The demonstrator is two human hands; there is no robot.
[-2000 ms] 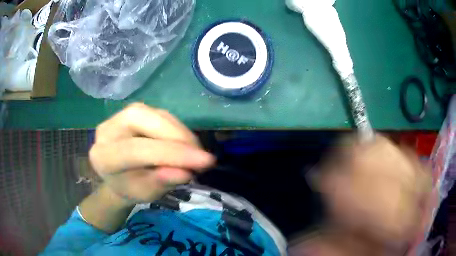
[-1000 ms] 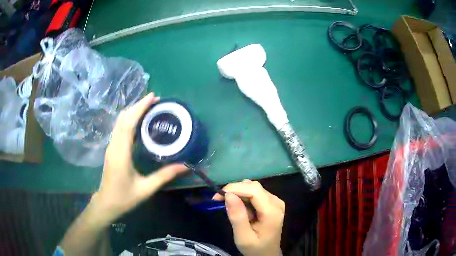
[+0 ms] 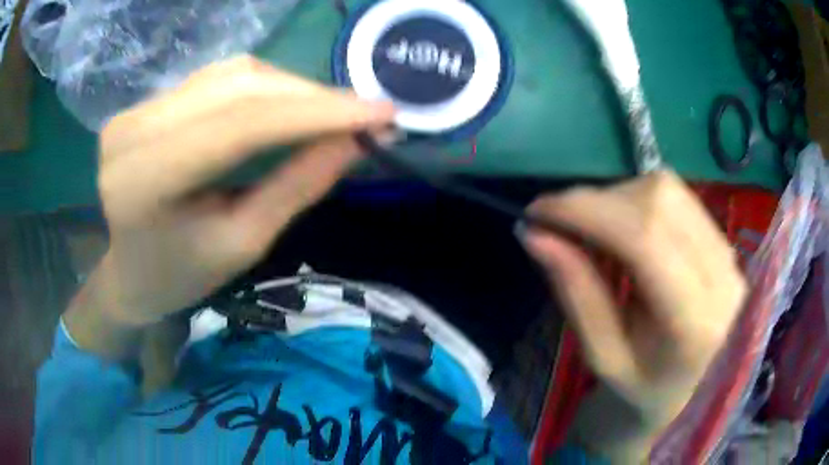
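Observation:
My left hand (image 3: 200, 182) and my right hand (image 3: 645, 281) are both in view, somewhat blurred. A thin black strap (image 3: 445, 182) is stretched between them, each end pinched by thumb and fingers, above the bench's front edge. The dark blue speaker (image 3: 504, 68) stands on the bench behind my left fingertips, its white ring and black "H@F" disc facing up. My left fingertips overlap the lower left of its white ring in the view; whether they touch it I cannot tell.
The wrapped mallet (image 3: 614, 45) lies right of the speaker, its head cut off. Black trim rings (image 3: 731, 133) lie at bench right. A crumpled clear bag (image 3: 136, 54) is at upper left. A red crate (image 3: 741, 213) with plastic film (image 3: 773, 291) is below the edge at right.
The speaker, held by my left hand a second ago, now stands free on the bench, and its marking is turned. My left hand has moved onto the strap, now pulled out between both hands.

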